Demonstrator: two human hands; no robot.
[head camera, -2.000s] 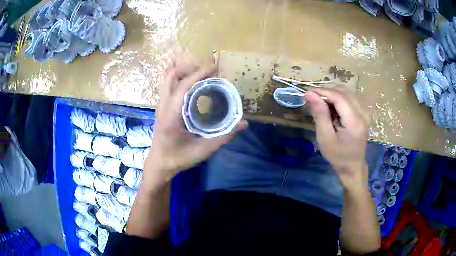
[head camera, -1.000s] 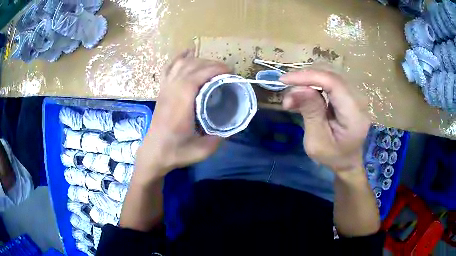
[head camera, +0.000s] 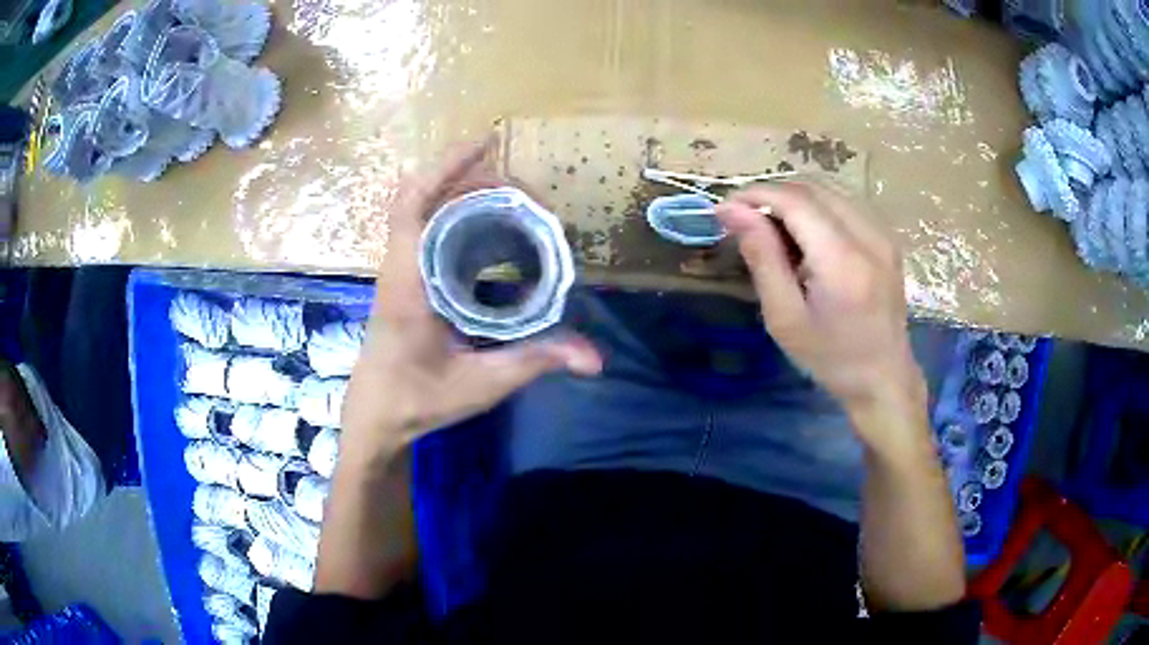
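Note:
My left hand (head camera: 435, 359) is closed around the pale grey tube-shaped part (head camera: 548, 271), its wide wavy-rimmed mouth facing up towards me; a small hole shows at its bottom. My right hand (head camera: 832, 284) pinches a thin pale glue stick (head camera: 765, 211) between thumb and fingers, at the right end of the oval glue dish (head camera: 680, 219). The stick's tip is hidden or too small to make out. The dish has a pale rim and bluish-grey inside and sits on the stained cardboard pad (head camera: 573, 158). Spare sticks (head camera: 680, 180) lie just behind the dish.
Ruffled parts (head camera: 170, 82) lie heaped at the bench's back left, and more (head camera: 1090, 164) are stacked at the right. A blue crate (head camera: 149, 378) with rows of parts is at my left, another (head camera: 1008, 504) at my right. A red stool (head camera: 1071, 573) stands lower right.
The stick was at the tube's rim a second ago; my right hand now has it back by the dish. My left hand has moved the tube a little left, away from the stick.

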